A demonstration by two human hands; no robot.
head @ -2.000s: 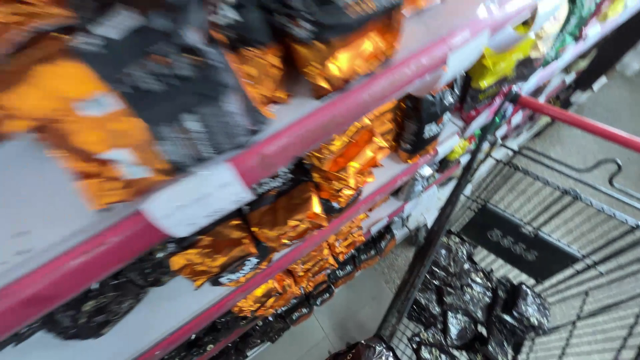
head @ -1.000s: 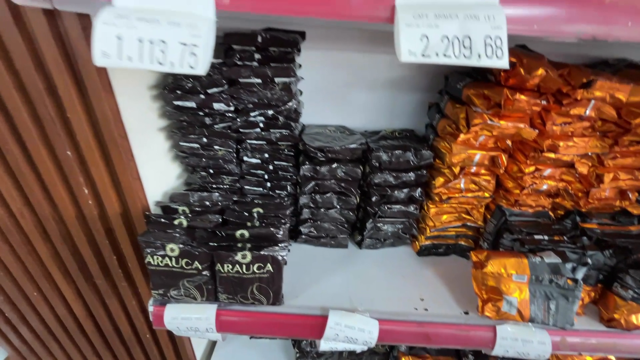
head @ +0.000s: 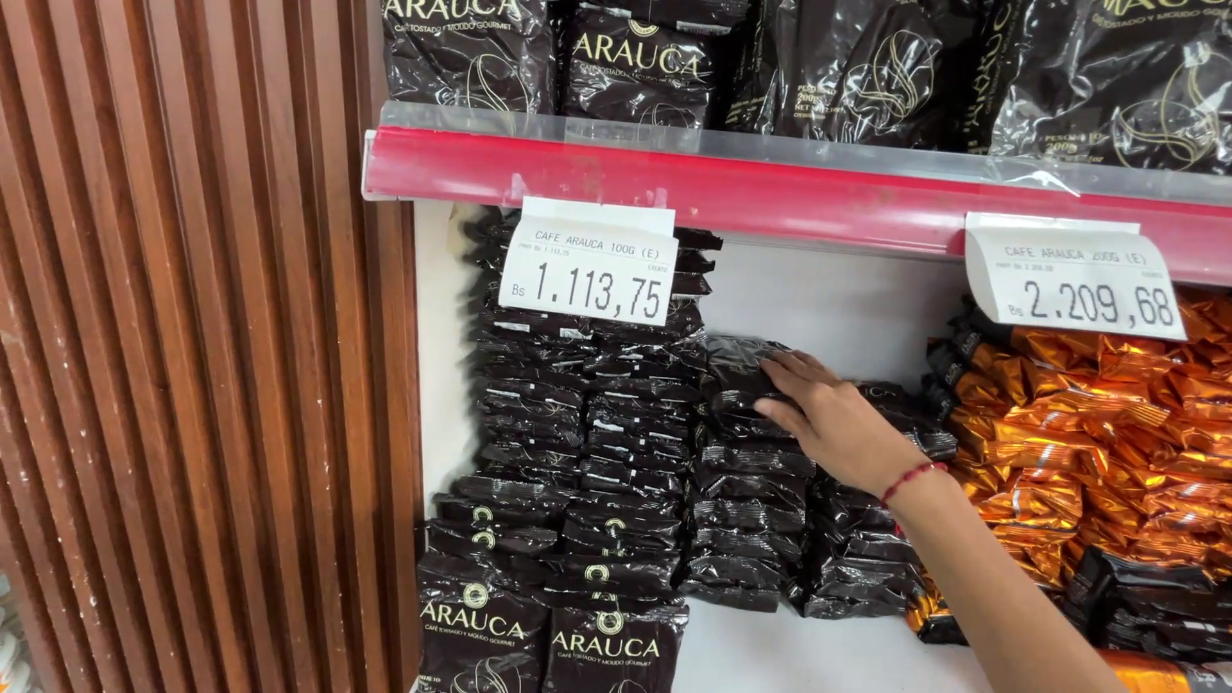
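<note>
My right hand (head: 830, 416), with a red bracelet at the wrist, reaches in from the lower right. Its fingers rest on the upper dark coffee packet (head: 741, 371) of a middle stack, thumb at the packet's near side. Whether the fingers grip it cannot be told. Right of the hand stands another stack of dark packets (head: 861, 563). To the left rises a taller double stack of dark coffee packets (head: 587, 404), with Arauca coffee packets (head: 481, 626) facing forward at its foot. My left hand is out of view.
A red shelf edge (head: 770, 183) with paper price tags (head: 589, 274) crosses above the hand, and larger dark coffee packets (head: 866, 72) stand over it. Orange foil packets (head: 1107, 433) are piled at the right. A slatted brown wall panel (head: 192, 337) borders the shelf at the left.
My right hand has come into view and onto the middle stack of dark packets. The view has swung from the cart and shelves to this section and moved closer.
</note>
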